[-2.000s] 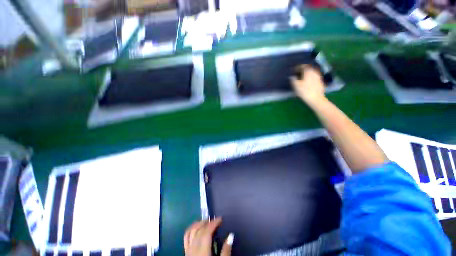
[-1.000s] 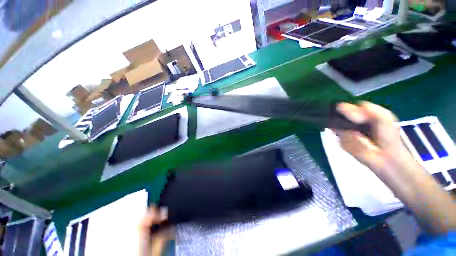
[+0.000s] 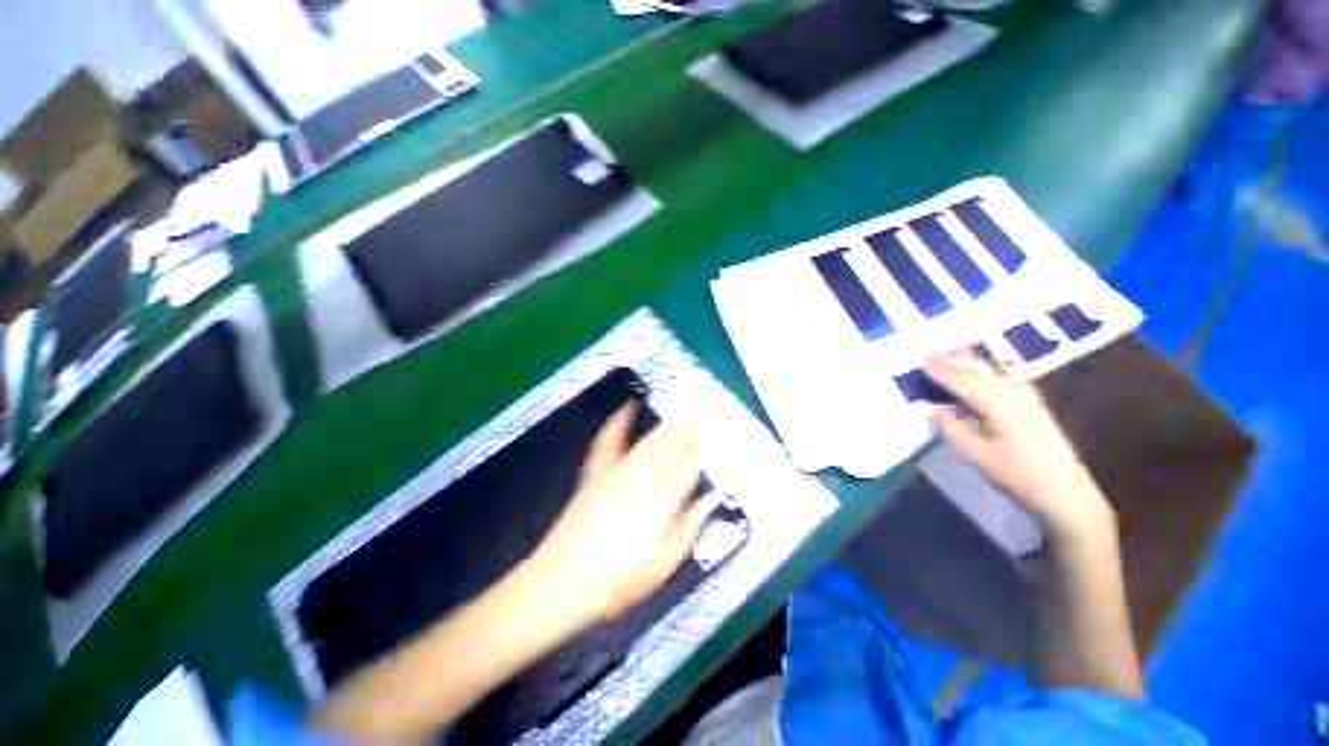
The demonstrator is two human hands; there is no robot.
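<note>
A flat black panel (image 3: 437,539) lies on a silvery textured sheet (image 3: 773,496) near the bench's front edge. My left hand (image 3: 634,503) rests over the panel's right end, fingers spread, beside a small white label (image 3: 720,539). My right hand (image 3: 1006,430) is over the lower edge of a white strip sheet (image 3: 787,343), its fingertips at the row of small dark pieces (image 3: 1030,341). Long dark strips (image 3: 908,271) lie above that row. Whether the fingertips grip a piece cannot be told.
More black panels on pale sheets (image 3: 481,233) lie beyond and to the left. An open brown box (image 3: 1188,452) is below the bench edge at right. Cardboard boxes (image 3: 73,161) stand at the far left. The floor (image 3: 1239,583) is blue.
The view has turned right. The panel that my right hand was carrying is now out of that hand. A panel lies on the silvery sheet, and my right hand has moved to the strip sheet.
</note>
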